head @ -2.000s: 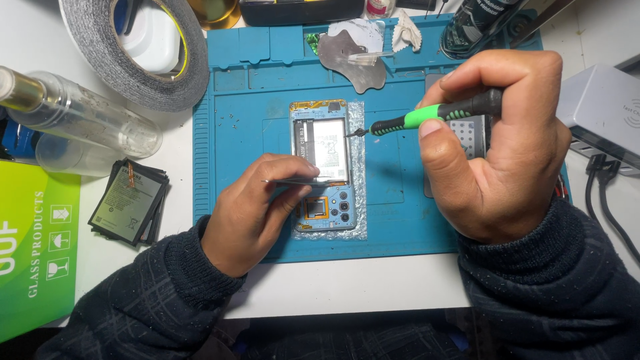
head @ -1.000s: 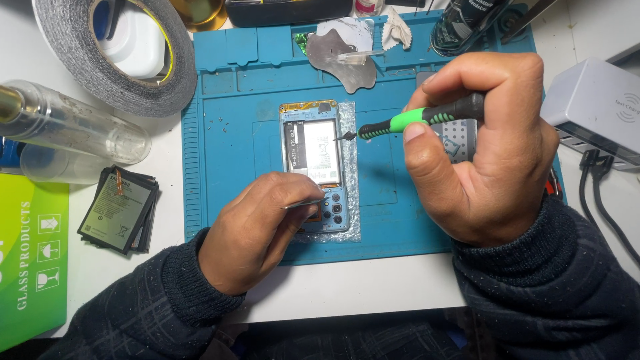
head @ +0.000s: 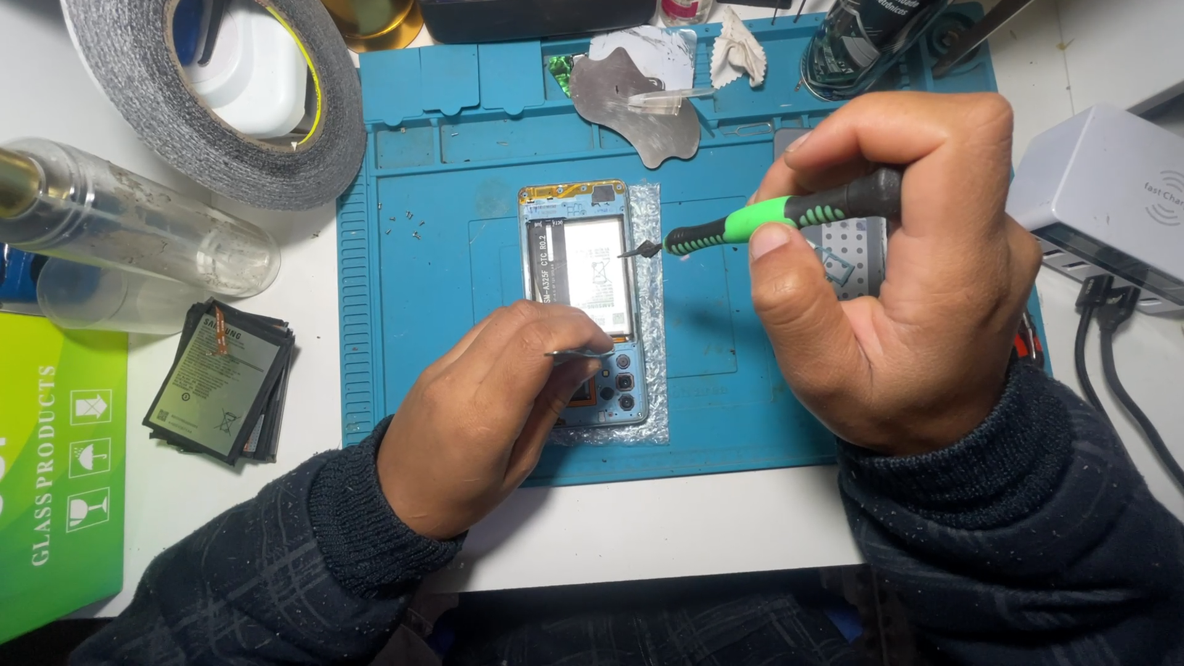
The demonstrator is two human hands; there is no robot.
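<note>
An opened smartphone (head: 635, 370) with a blue inner frame lies on bubble wrap (head: 655, 398) over a blue silicone repair mat (head: 721, 425). Its battery (head: 599, 268) shows in the middle, camera lenses at the near end. My left hand (head: 490, 398) is over the phone's near left part, with a small thin piece (head: 578, 353) pinched between thumb and fingers; what it is I cannot tell. My right hand (head: 888, 268) holds a green and black precision screwdriver (head: 754, 220), its tip pointing left near the phone's right edge. Whether the tip touches the phone is unclear.
Tiny screws (head: 416, 225) lie on the mat left of the phone. A thin metal plate (head: 638, 120) and a cloth scrap (head: 737, 51) are at the back. Left stand a tape roll (head: 222, 176), a clear bottle (head: 139, 213) and stacked batteries (head: 217, 379). A charger (head: 1101, 194) is at right.
Two seconds ago my left hand's thin piece lay across the battery's near end; now it is lower, over the phone's camera end. The screwdriver stays in my right hand.
</note>
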